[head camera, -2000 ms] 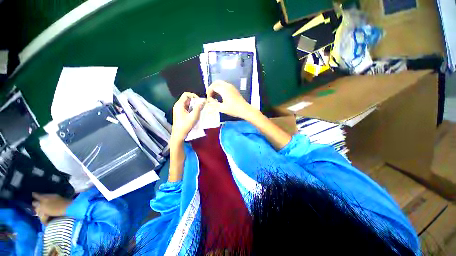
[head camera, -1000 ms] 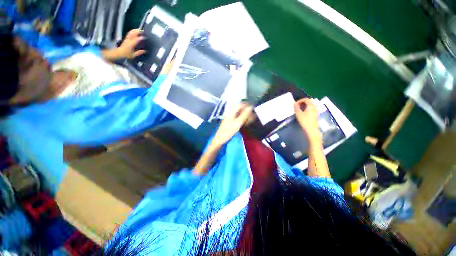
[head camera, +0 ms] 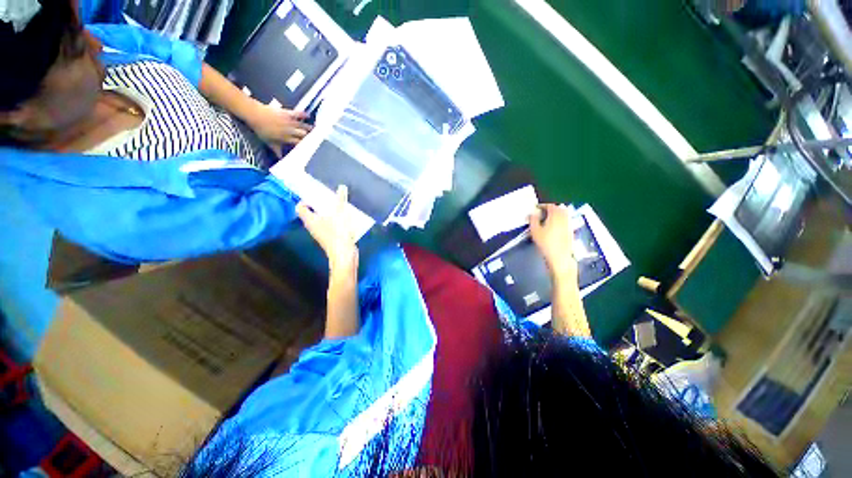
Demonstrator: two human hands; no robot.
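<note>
A black panel (head camera: 534, 273) with small white pads lies on white sheets in front of me. My right hand (head camera: 555, 235) is over its upper edge, fingertips pinching the right end of a white backing sheet (head camera: 503, 213). To the left, a black panel under shiny film (head camera: 383, 140), with camera cutouts near one corner, lies on a stack of white sheets and panels. My left hand (head camera: 329, 231) is at this stack's near corner, thumb on top and fingers at the edge, gripping the top panel with its white sheet.
Another worker in a blue jacket (head camera: 140, 210) sits at left, a hand beside a panel with white pads (head camera: 288, 51). A large carton (head camera: 168, 327) stands at lower left. Yellow and black scraps (head camera: 665, 338) and a clear bag (head camera: 687, 387) lie at lower right. A pale rail (head camera: 617, 84) crosses the green bench.
The view has swung left. My left hand has left the backing sheet and moved to the stack's near corner. My right hand stays with the backing sheet beside the panel.
</note>
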